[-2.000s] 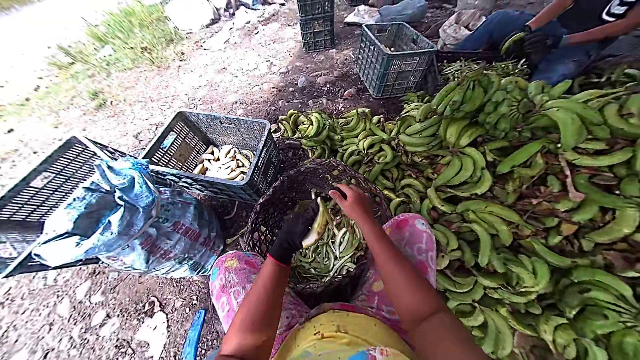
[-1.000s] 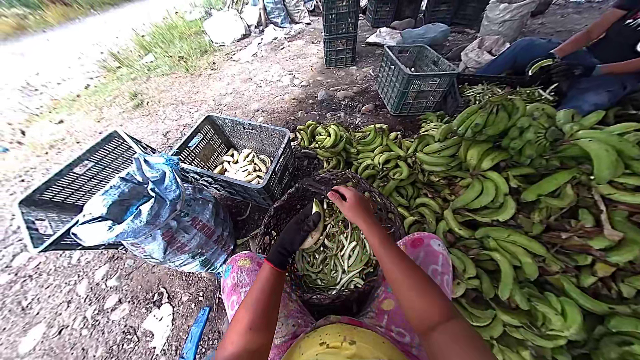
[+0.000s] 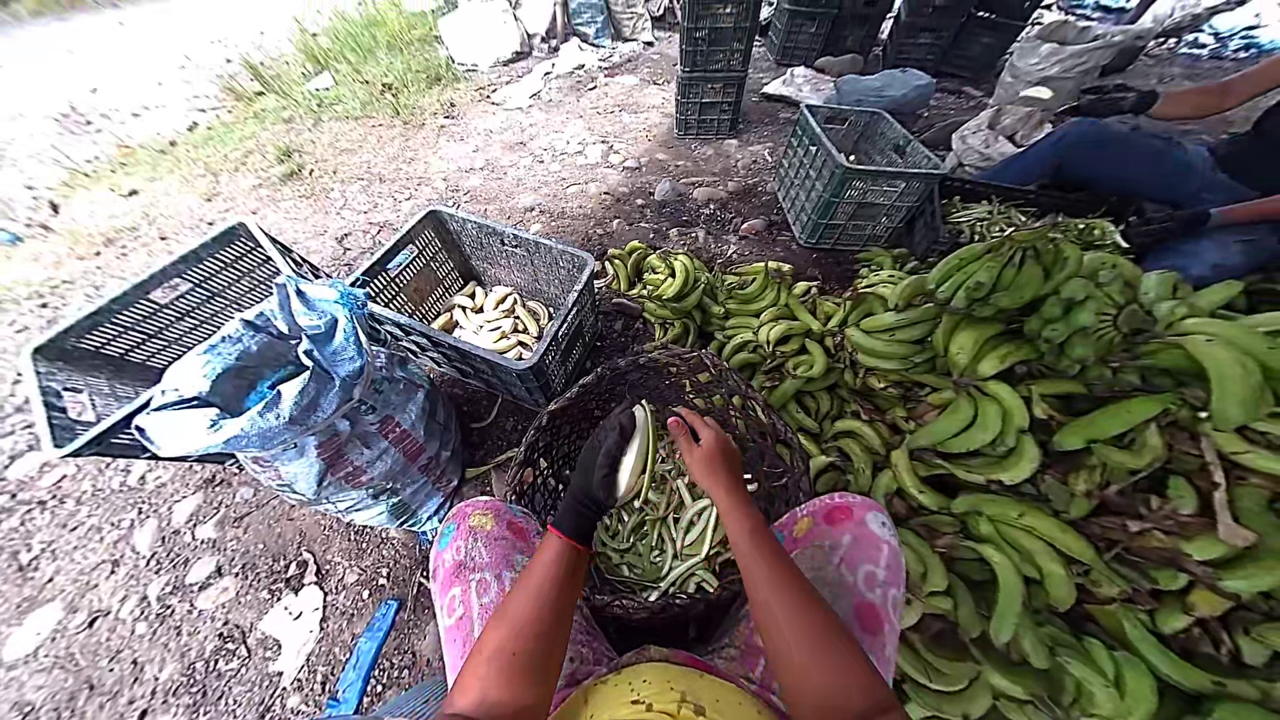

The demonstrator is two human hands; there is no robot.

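My left hand [image 3: 600, 465], in a black glove, holds a partly peeled green plantain [image 3: 634, 455] upright over a dark woven basket [image 3: 775, 455] between my knees. A strip of green peel stands along the plantain's right side. Just right of it is my bare right hand [image 3: 710, 455], its fingers bent and thumb raised; whether it holds a small tool cannot be seen. Green peel strips [image 3: 670, 545] lie in the basket. Peeled plantains [image 3: 493, 320] lie in a dark plastic crate [image 3: 575, 290] beyond my left hand.
A large heap of green plantains [image 3: 980, 430] spreads on the right. A blue-white woven sack [image 3: 350, 450] leans by another crate [image 3: 130, 330] on the left. Farther off stand a green crate [image 3: 860, 185] and stacked crates [image 3: 712, 70]. A gloved person [image 3: 1130, 165] sits at the upper right.
My right hand has come a little away from the plantain, and a peel strip now stands off its side. The other person's one gloved hand has moved out toward a sack with a pale piece.
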